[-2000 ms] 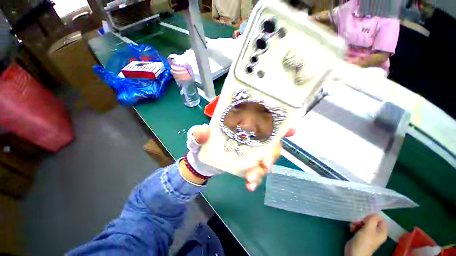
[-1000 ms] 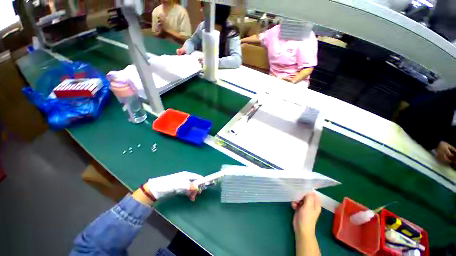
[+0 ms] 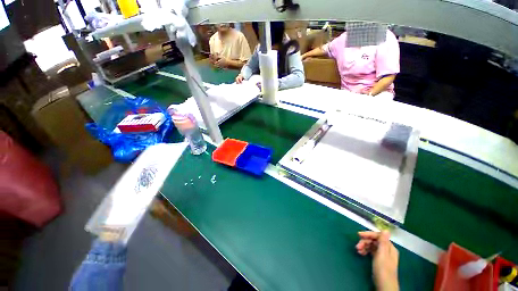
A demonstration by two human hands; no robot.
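A flat white sheet with a dark scribble-like patch is tilted up at the left, beyond the green bench's front edge, and is blurred. My left hand is at its lower end, mostly hidden by the sheet and seen through a translucent part, with a denim sleeve below. My right hand is bare, its fingers loosely curled over the green surface, with nothing seen in it. The framed tray lies just behind it, with a grey block and a thin tool on it.
Joined red and blue bins stand mid-bench, near small loose bits. A drink bottle, post and blue bag are left. A red parts bin is lower right. People sit behind.
The translucent ribbed sheet is gone from between my hands. My left hand has moved left and a white sheet with a dark patch is now there. The phone seen earliest is out of sight.
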